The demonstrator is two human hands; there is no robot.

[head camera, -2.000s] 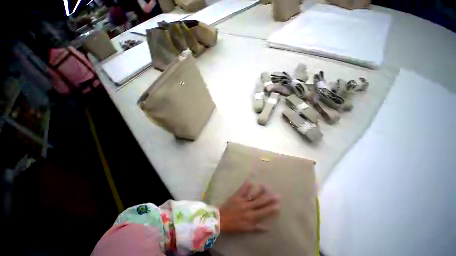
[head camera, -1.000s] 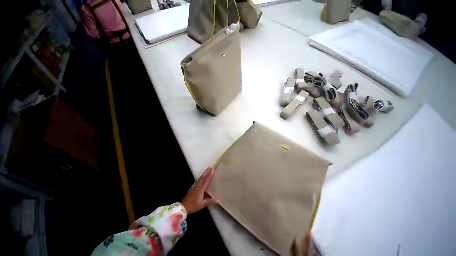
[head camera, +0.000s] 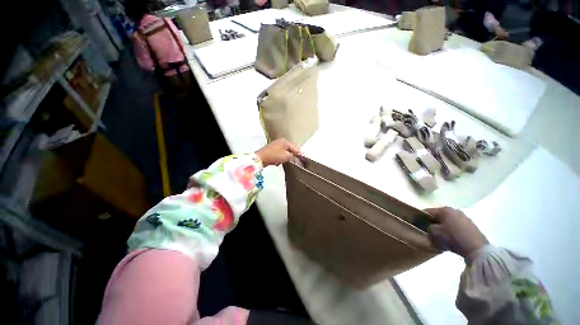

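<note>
A taupe bag body [head camera: 356, 235] stands upright at the table's near edge, its long mouth facing up and slightly open. A small dark stud shows near the top centre of its near panel. My left hand [head camera: 278, 152] grips the left end of the mouth. My right hand [head camera: 453, 230] grips the right end, with some fingers hidden inside the mouth. Both forearms wear flowered sleeve covers. The bag's bottom is partly out of clear sight against the table edge.
Another taupe bag [head camera: 291, 105] stands just behind. More bags with yellow edges [head camera: 280, 51] stand farther back. Rolled straps [head camera: 423, 149] lie on the table [head camera: 346, 136]. White sheets [head camera: 477, 86] lie behind and right. A person in pink [head camera: 160, 44] is at the far left, beside shelves and a brown carton [head camera: 95, 187].
The bag body has gone from lying flat to upright with its mouth up. My left hand has moved up to the mouth's left end; my right hand has come fully into view at its right end.
</note>
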